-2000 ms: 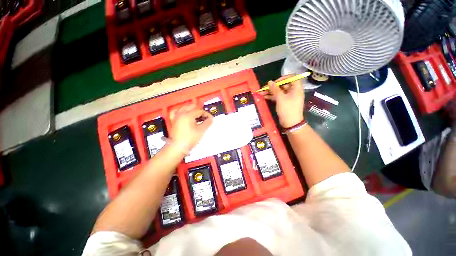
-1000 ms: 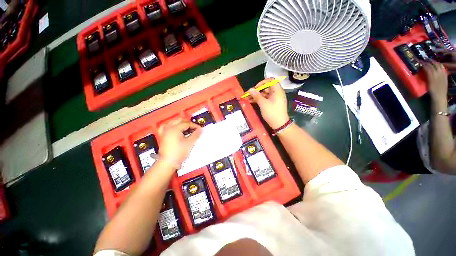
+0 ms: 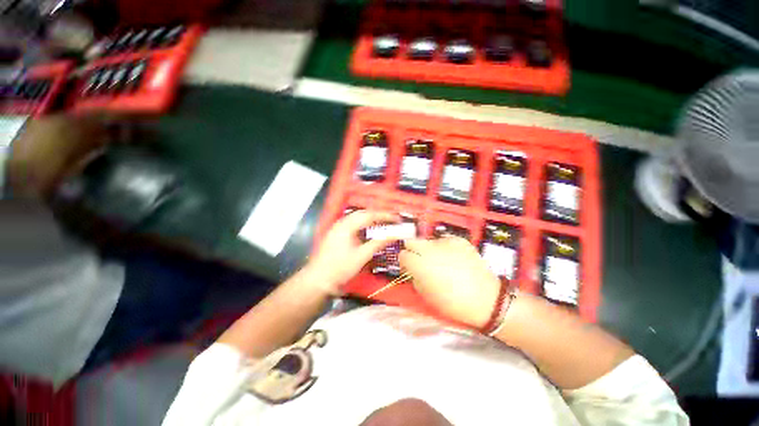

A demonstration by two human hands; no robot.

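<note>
The red tray (image 3: 587, 154) lies in front of me with two rows of black units (image 3: 458, 176) with white labels. My left hand (image 3: 343, 252) holds a small dark red and white label sheet (image 3: 388, 255) over the lower row, towards its left end. My right hand (image 3: 453, 279) is beside it, fingers closed on a thin yellow tool (image 3: 389, 287) that points down-left. The fingertips of both hands are close together at the sheet; whether they touch is blurred. The hands hide parts of the lower-row units.
A white sheet (image 3: 283, 208) lies on the dark green bench left of the tray. Another filled red tray (image 3: 466, 75) is beyond the pale rail. A white fan (image 3: 728, 141) stands at right. At left are a co-worker's blurred arm (image 3: 62, 154) and more red trays (image 3: 158, 79).
The view has swung left. The white sheet has left my left hand and lies on the bench. My left hand now holds the small label sheet. Both hands are over the lower row's left part.
</note>
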